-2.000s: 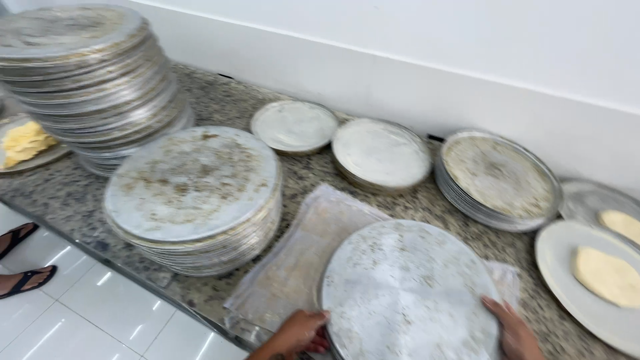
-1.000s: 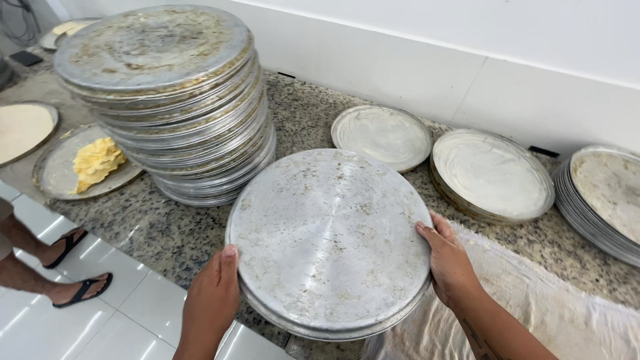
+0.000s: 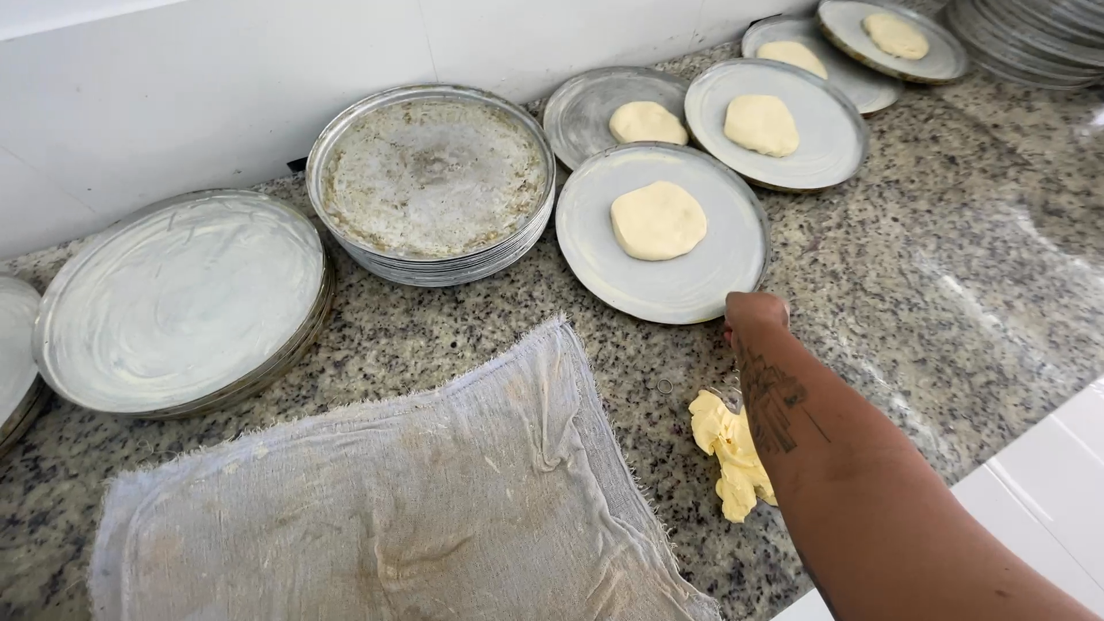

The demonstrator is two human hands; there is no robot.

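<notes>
My right hand (image 3: 757,312) grips the near right rim of a round metal pan (image 3: 595,259), which bears a flattened piece of dough (image 3: 659,220). A pale smear coats the pan. My left hand is out of view. Beneath my right forearm, a lump of yellow fat (image 3: 731,453), like butter or margarine, lies on the granite counter beside a small ring (image 3: 664,386). Left of the gripped pan stands a stack of worn metal pans (image 3: 431,181). A wrinkled cloth (image 3: 371,509) lies spread in front.
Greased pans (image 3: 181,302) stand at the left along the wall. Behind the gripped pan, another dough-topped pan (image 3: 828,142) overlaps its neighbours. More pans with dough and a tall pan stack (image 3: 1026,43) stand at the back right. The granite counter's edge (image 3: 975,470) runs along the lower right.
The view has swung far to the right. Both hands held a flat pan near the tall stack one second ago; now my right hand is at a dough-topped pan and my left has left the view.
</notes>
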